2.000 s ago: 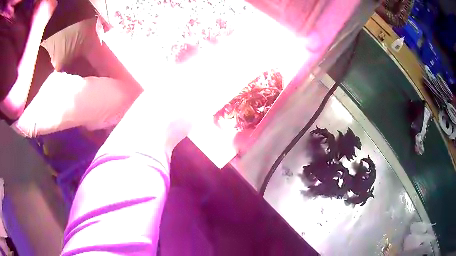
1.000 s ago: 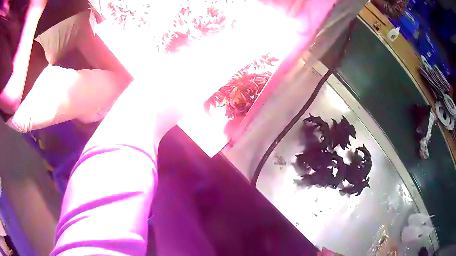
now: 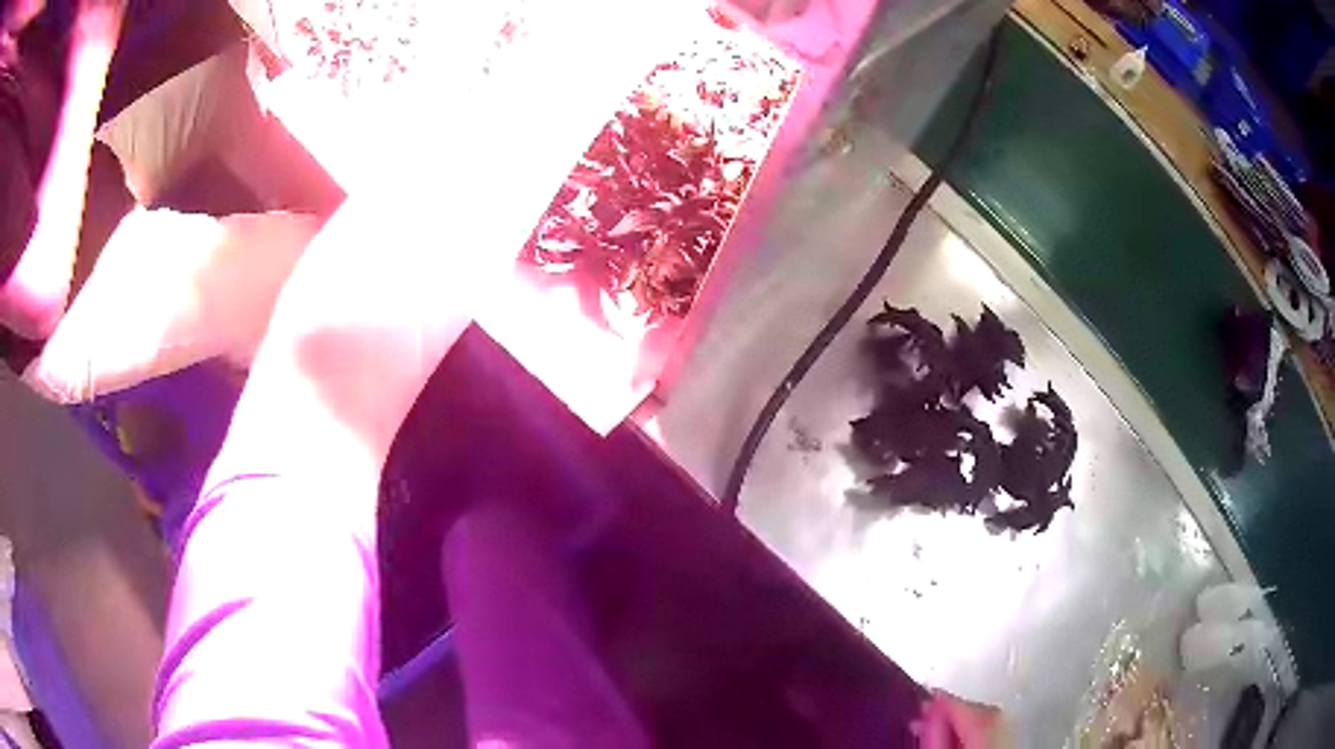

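Observation:
My left sleeve [image 3: 271,615] rises from the lower left. The bare forearm [image 3: 344,351] reaches over the glaring tray, and my left hand is washed out in white there. Reddish-dark pointed parts [image 3: 644,220] lie in a heap in the tray, by its right side. My right hand [image 3: 959,723] shows only as a few fingers at the bottom edge, over the bench's front edge, and the rest is cut off. Black curved moulded parts [image 3: 959,424] lie in a clump on the silver metal bench [image 3: 827,563].
A black cable [image 3: 835,329] runs along the metal divider side. White rounded bottles [image 3: 1227,629] and a clear-wrapped item [image 3: 1127,710] are at lower right. A green panel [image 3: 1076,220] stands behind. At upper left are another person's limb [image 3: 59,190] and pale cushion-like shapes.
The view has shifted, so the bench parts sit slightly higher and further left. More of the tray's reddish parts shows beside the left arm. Fingers of my right hand have come in at the bottom edge.

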